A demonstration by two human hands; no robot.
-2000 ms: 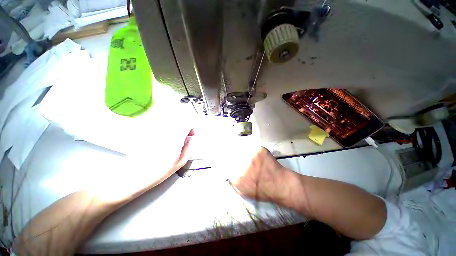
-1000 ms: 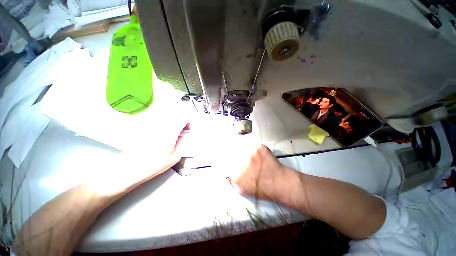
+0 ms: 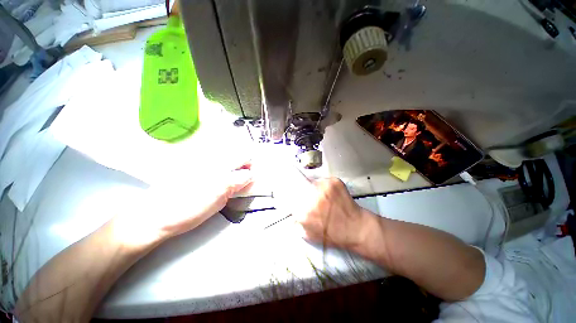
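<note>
White fabric lies under the needle area of the sewing machine, its edges lost in the glare. My left hand lies on the fabric left of and below the needle, fingers partly washed out by the light. My right hand is curled at the fabric right of and below the needle, its fingertips bent down at the cloth. Thin dark lines and a dark patch show between my hands. Whether the fingers pinch the cloth is hard to see on the left.
A neon green holder hangs left of the machine head. White cut pieces lie at the left. A lit smartphone leans on the machine, with a small yellow block beside it. Black scissor handles are at the right.
My left fingers have shifted slightly right and now look more bent. My right hand's fingers have moved up a little towards the needle. The dark patch between my hands shows larger.
</note>
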